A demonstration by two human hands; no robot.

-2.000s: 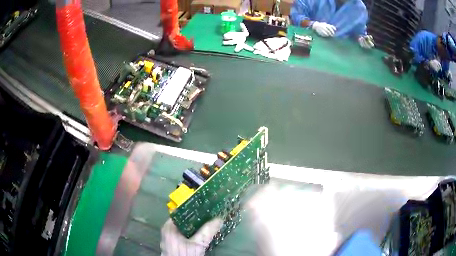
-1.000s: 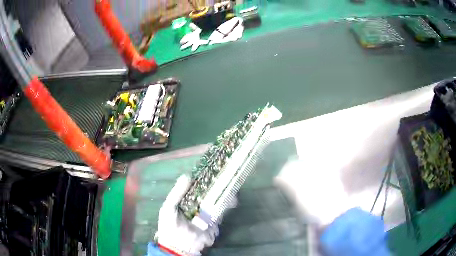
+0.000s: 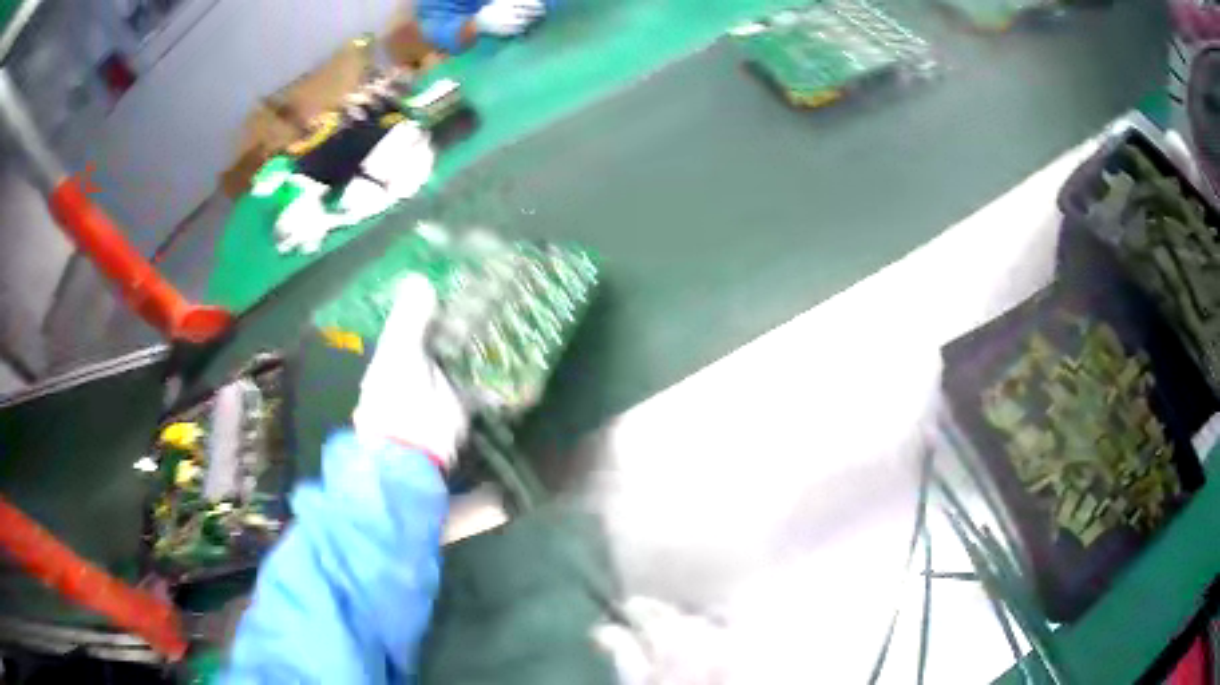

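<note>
A green circuit board [image 3: 515, 315] is over the conveyor belt, solder side up, blurred by motion, with a yellow part at its left edge. My left hand [image 3: 408, 381], in a white glove with a blue sleeve, reaches out and grips the board's near left part. Whether the board touches the belt cannot be told. My right hand [image 3: 669, 645], also white-gloved, is blurred and cut off at the bottom edge, by the dark green work mat [image 3: 522, 602]; its fingers are unclear.
A black carrier [image 3: 274, 502] with a populated board sits on the belt at left, near orange-red posts [image 3: 121, 261]. Another board [image 3: 836, 56] lies farther along the belt. Black bins [image 3: 983, 368] of green-yellow pieces and thin green strips [image 3: 983, 569] are at right. A person's gloved hand [image 3: 509, 16] is opposite.
My left hand has carried the board from above the mat out over the belt, and its solder side now faces up. The view has swung right. My right hand is now lower in view.
</note>
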